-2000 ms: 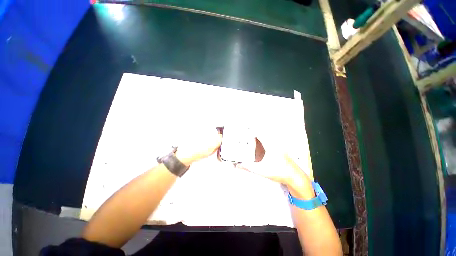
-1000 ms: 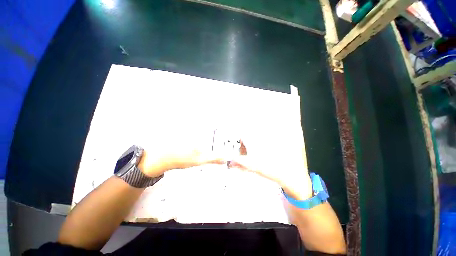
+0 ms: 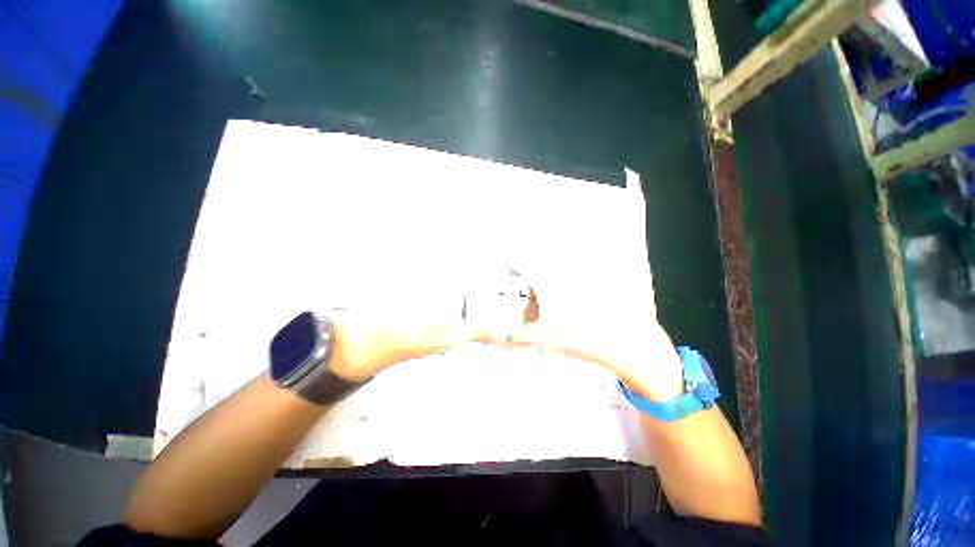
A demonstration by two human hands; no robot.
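A small white unit [image 3: 497, 299] with dark holes is held between my two hands over the middle of the overexposed white work sheet [image 3: 353, 214]. Its outline mostly melts into the glare. My left hand [image 3: 412, 333], with a dark watch on the wrist, holds it from the left and below. My right hand [image 3: 588, 333], with a blue band on the wrist, holds it from the right and below. The fingers of both hands are washed out, so the exact grip is hard to see.
The dark green bench [image 3: 406, 75] surrounds the sheet. A rusty rail [image 3: 738, 278] runs along the right, with the dark green conveyor belt [image 3: 818, 278] beyond it. A cream post arm [image 3: 786, 59] juts in at the upper right. Blue material [image 3: 48, 96] lies at the left.
The unit's broad, pale face seen two seconds ago now shows less, with the hands closer around it. My left wrist has moved left and turned, showing the watch face. The view has shifted slightly.
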